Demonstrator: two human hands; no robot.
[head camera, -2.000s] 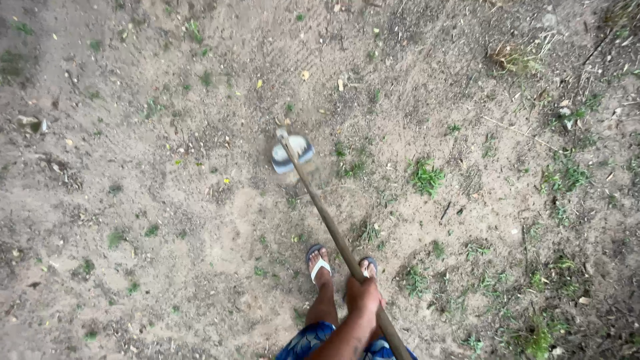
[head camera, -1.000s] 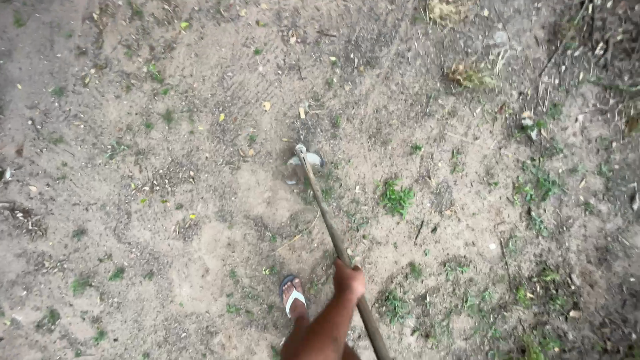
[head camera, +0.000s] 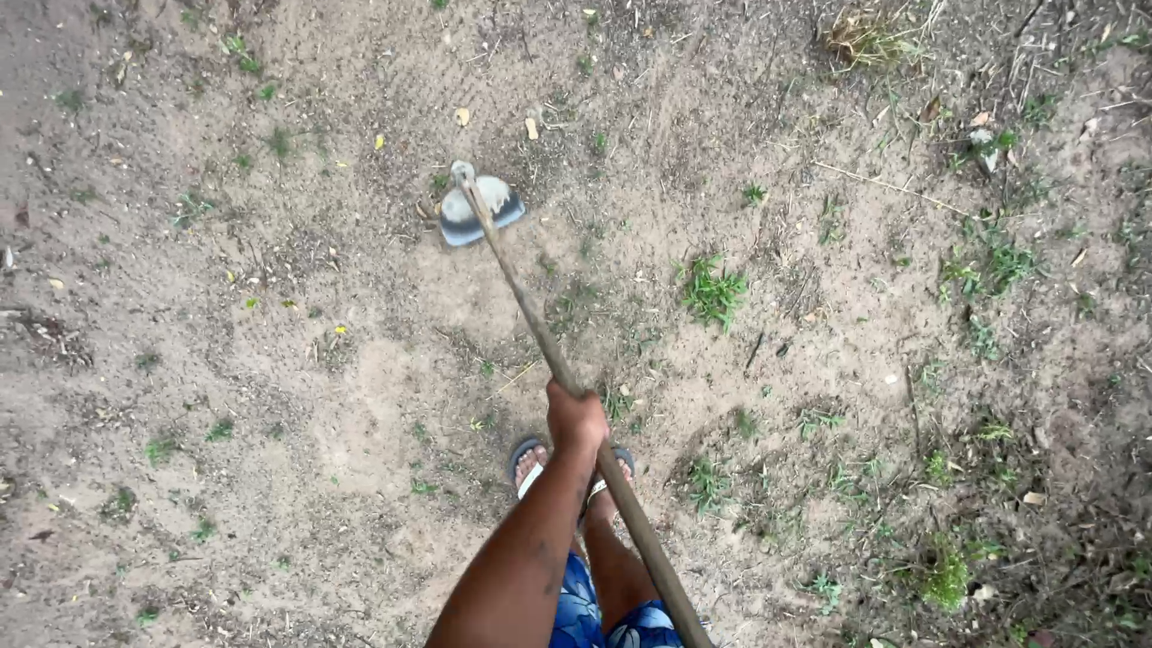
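My left hand (head camera: 576, 418) is closed around the long wooden handle of a hoe (head camera: 544, 337), in front of my feet. The handle slants from the lower right up to the metal hoe blade (head camera: 481, 209) at the upper left. The blade is rounded, with a pale worn face and a darker band near its edge. Whether it touches the soil I cannot tell. My right hand is out of view, as is the rear end of the handle.
My feet in sandals (head camera: 529, 468) stand on dry soil close behind the left hand. A leafy green weed (head camera: 713, 292) grows right of the handle, and a dry grass tuft (head camera: 864, 40) stands at the upper right. Small weeds, twigs and fallen leaves are scattered around.
The hoe blade has moved left over the ground since a second ago, and more of its face shows. My left hand has shifted left with the handle, still gripping it.
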